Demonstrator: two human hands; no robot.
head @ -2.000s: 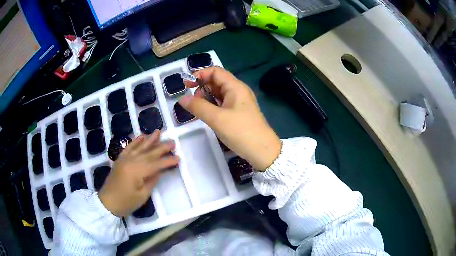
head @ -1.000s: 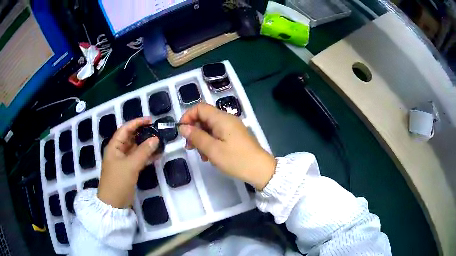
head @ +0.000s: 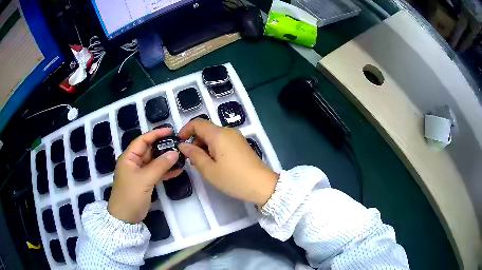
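Note:
My left hand (head: 138, 171) holds a black rounded-square smartwatch body (head: 168, 150) above the middle of the white tray (head: 209, 203). A small white label shows on its face. My right hand (head: 224, 158) has its thumb and index finger pinched at the right edge of that watch body; a thin, pale bit shows at the fingertips, too small to name. The tray's pockets hold many like watch bodies, such as one with white marks (head: 231, 114) at the right. My hands hide some pockets.
A black handheld scanner (head: 317, 108) lies right of the tray. A pale curved board (head: 391, 113) with a hole stands further right. Behind are a green tissue pack (head: 290, 29), a clear box (head: 333, 10) and two monitors (head: 132, 13). A white charging puck (head: 72, 114) lies at the back left.
My left hand has moved from the tray to hold a watch body. My right hand has come down from the top right pockets to it, and the label now lies against its face.

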